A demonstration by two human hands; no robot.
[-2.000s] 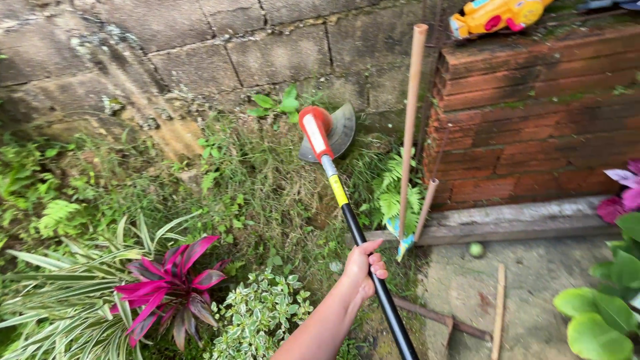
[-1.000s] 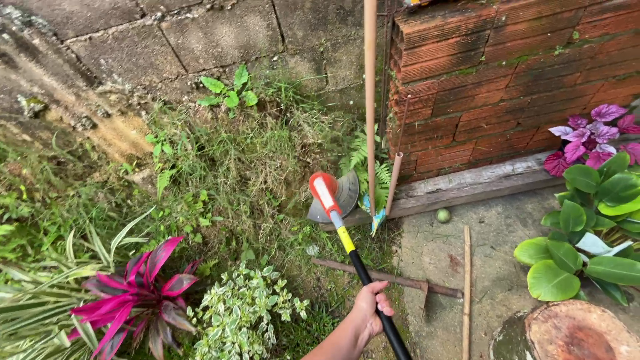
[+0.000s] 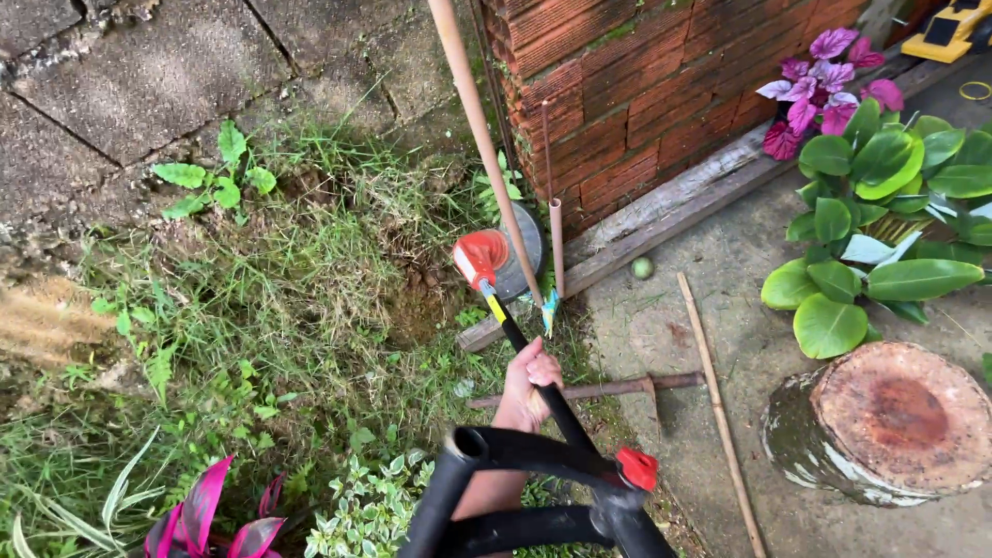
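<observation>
My left hand (image 3: pixel 535 380) is closed around the black shaft of a string trimmer (image 3: pixel 513 329). The trimmer's red head (image 3: pixel 478 257), with a dark round guard (image 3: pixel 521 254), is at the foot of an upright wooden pole, beside the brick wall. A black tubular handle (image 3: pixel 535 453) with a red knob (image 3: pixel 637 468) crosses the lower middle of the view, over my forearm. My right hand is not in the picture.
Grass (image 3: pixel 310 287) borders a block wall (image 3: pixel 170 77). The pole (image 3: pixel 480 132) and a short pipe (image 3: pixel 556 248) stand near a wooden beam (image 3: pixel 666 221). A stick (image 3: pixel 721 418), a rusty metal bar (image 3: pixel 604 389), a log stump (image 3: pixel 903 418) and leafy plants (image 3: pixel 891 271) are on the right.
The trimmer head has moved right, from the grass by the block wall to the foot of the pole. Its black handle has come into sight. The view has shifted toward the right.
</observation>
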